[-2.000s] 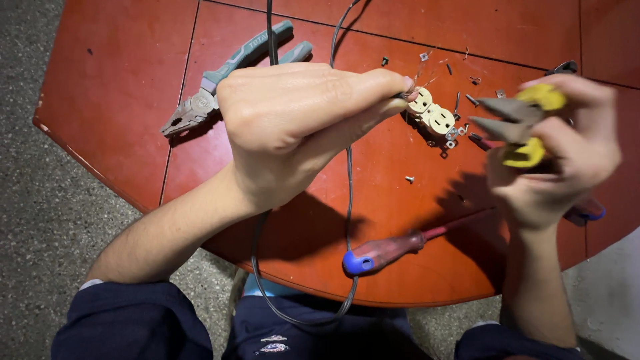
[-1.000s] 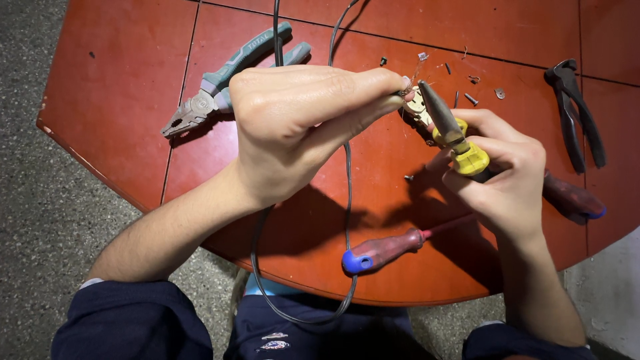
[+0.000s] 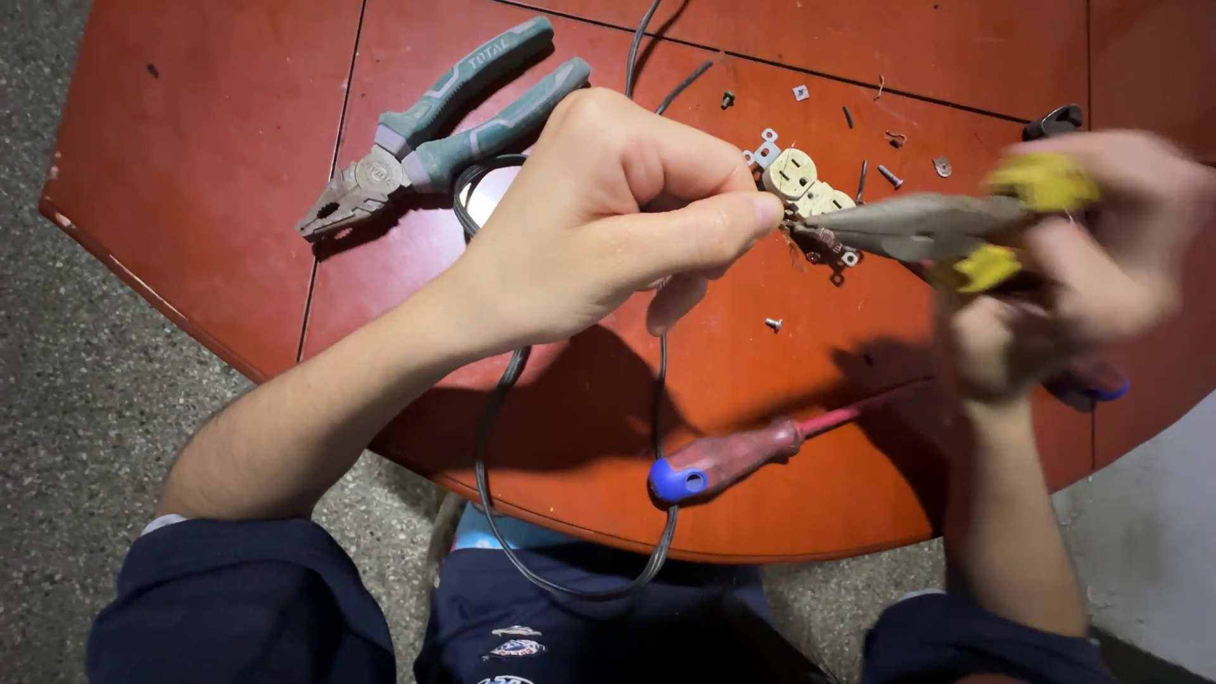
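Observation:
My left hand (image 3: 636, 218) pinches the end of a dark electrical cord between thumb and forefinger; most of that end is hidden by the fingers. My right hand (image 3: 1092, 256), blurred, holds yellow-handled long-nose pliers (image 3: 912, 226), their tips at the wire end just beyond my left fingertips. Under and behind the tips lies a cream duplex electrical outlet (image 3: 790, 175) with metal mounting tabs. The black cord (image 3: 486, 456) loops from the table over its front edge above my lap and back up.
Green-handled combination pliers (image 3: 446, 128) lie left of my left hand. A red screwdriver with a blue-ended handle (image 3: 731, 461) lies near the front edge. Another handle (image 3: 1092, 380) is partly behind my right wrist. Screws (image 3: 890, 176) and small metal parts are scattered around the outlet.
The yellow-handled pliers have turned from pointing up and left to pointing left, and my right hand has moved right. My left hand keeps its pinch in much the same place.

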